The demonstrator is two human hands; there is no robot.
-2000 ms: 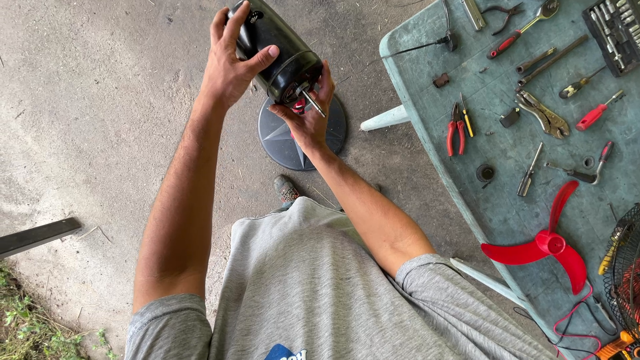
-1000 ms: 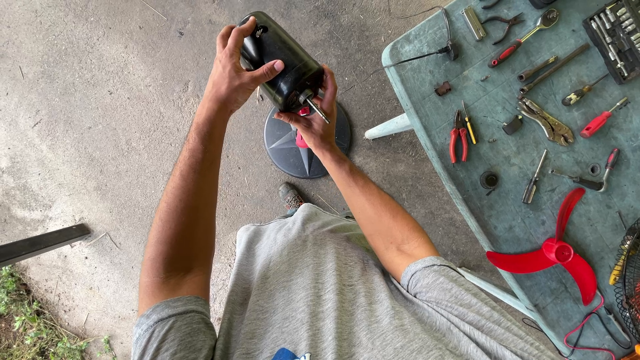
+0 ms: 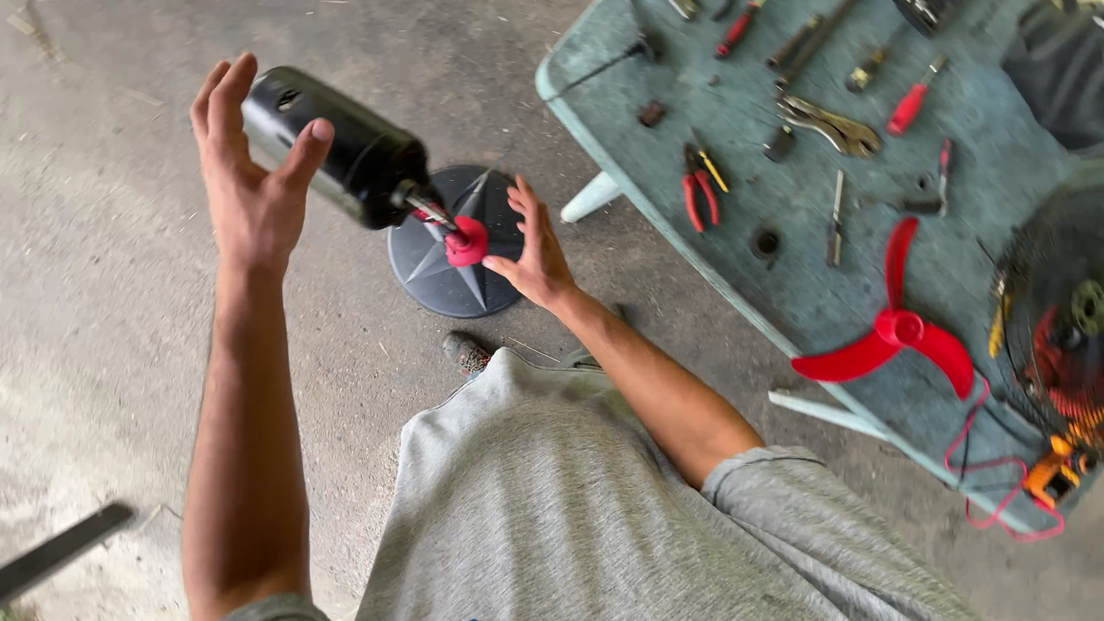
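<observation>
A black fan motor housing (image 3: 345, 147) with a metal shaft (image 3: 429, 209) stands tilted above a round dark base with a star relief (image 3: 470, 297). A red part (image 3: 466, 241) shows by the shaft's tip. My left hand (image 3: 254, 172) is beside the housing's upper left, its fingers and thumb spread; whether it touches the housing is hard to tell. To the right of the shaft, my right hand (image 3: 536, 250) has spread fingers and holds nothing, its thumb near the red part. What supports the housing is mostly hidden.
The green table (image 3: 733, 233) on the right carries red-handled pliers (image 3: 700, 190), locking pliers (image 3: 830, 127), a red screwdriver (image 3: 910, 108), a red three-blade fan propeller (image 3: 899, 328), a wire fan guard (image 3: 1018, 285) and an orange clamp meter or similar tool (image 3: 1052, 474). A dark bar (image 3: 60, 552) lies at lower left.
My right hand has let go of the housing's shaft end and moved off to the right. My left hand's fingers have spread beside the housing. The view has shifted.
</observation>
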